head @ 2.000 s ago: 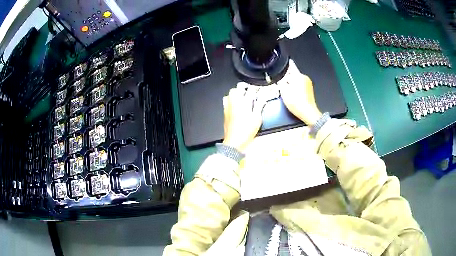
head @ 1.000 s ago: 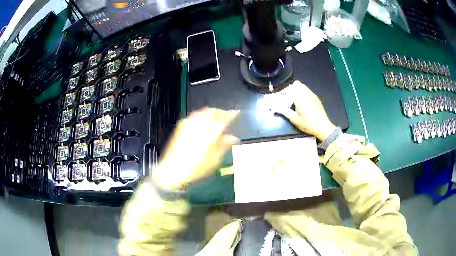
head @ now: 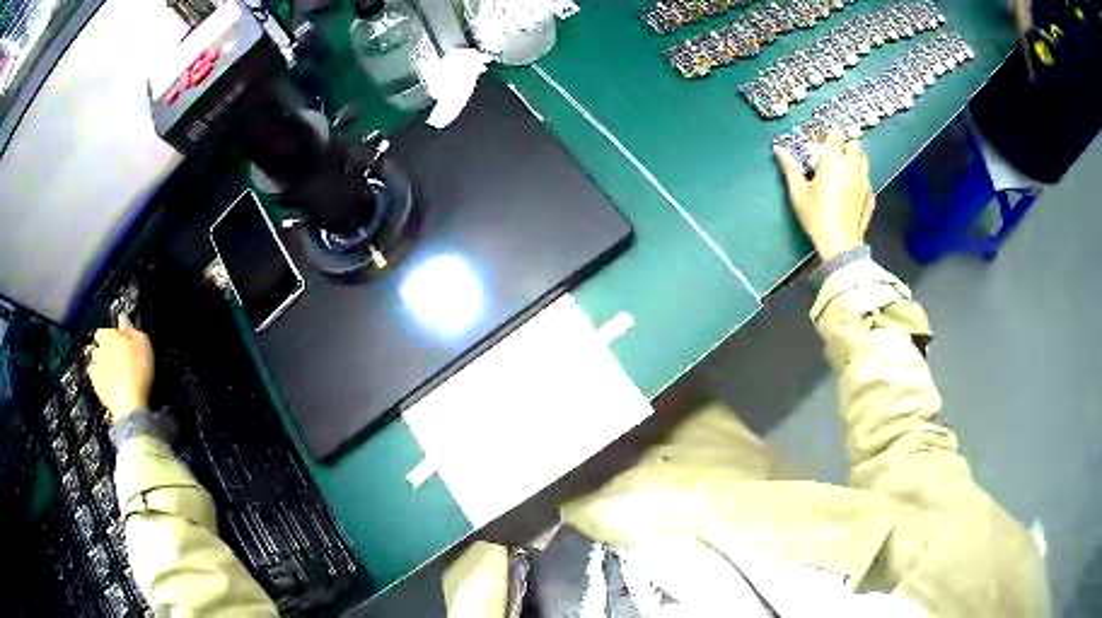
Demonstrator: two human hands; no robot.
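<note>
My right hand (head: 834,199) reaches far right, fingertips at the near end of the closest row of modules (head: 909,85) on the green mat. Whether it grips a module is hidden by the fingers. My left hand (head: 121,368) is at the far left over the black blister tray (head: 230,465), fingers bent down. What is under its fingertips is too dark to tell. The video microscope (head: 344,205) stands over the black base plate (head: 532,205), with a bright light spot on the plate and no module visible in it.
A white paper sheet (head: 532,404) is taped in front of the base plate. A smartphone (head: 257,260) lies left of the scope. Behind are a clear bottle (head: 393,54), a crumpled wipe (head: 456,87) and a tub (head: 520,30). A monitor (head: 85,169), a blue stool (head: 955,205) and another person's dark clothing (head: 1045,97) also show.
My right hand has left the microscope area and moved right to the module rows. My left hand has moved onto the tray at the left. The view has turned and shifted right.
</note>
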